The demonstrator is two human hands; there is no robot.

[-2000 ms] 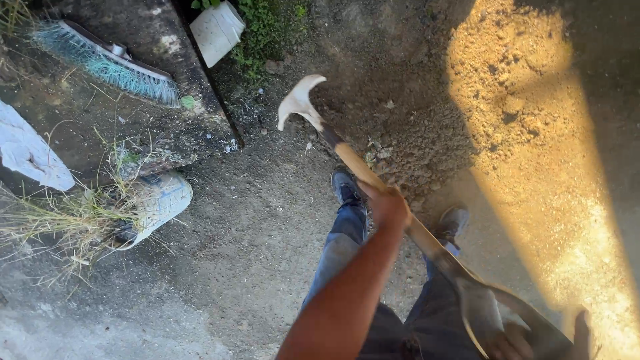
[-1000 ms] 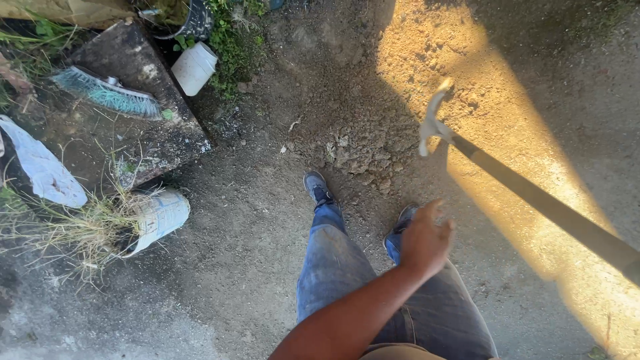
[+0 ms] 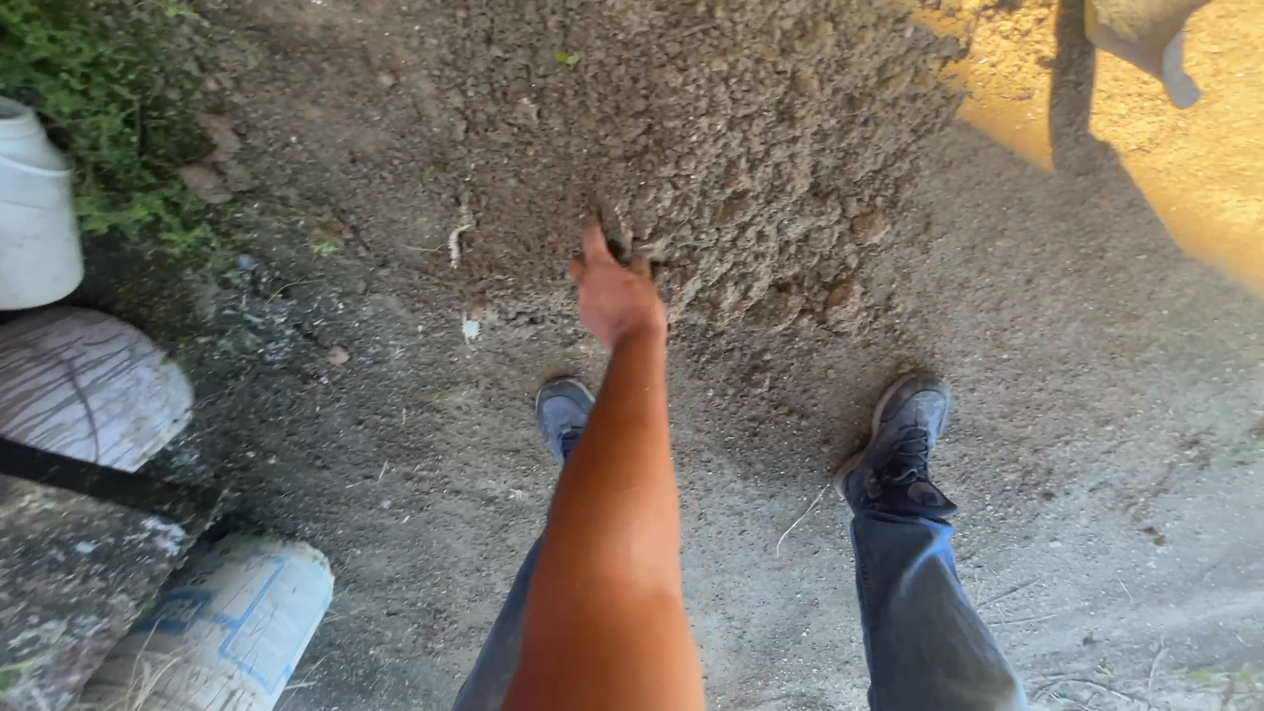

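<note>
My left hand reaches down to the loose, crumbly soil in front of my feet. One finger points forward at the soil surface, while the others curl near a small pale piece. Whether the fingers grip that piece is unclear. My right hand is out of view. At the top right corner, only part of a tool's curved end shows over the sunlit ground, far from my left hand; the rest is cut off.
My two shoes stand behind the soil. On the left are a white plastic bucket, green plants, a pale rounded container, a dark-edged slab and a white container with blue markings.
My left hand let go of the tool's shaft, then moved down to the soil. The tool's curved end is now at the top right edge. The view has shifted closer to the ground.
</note>
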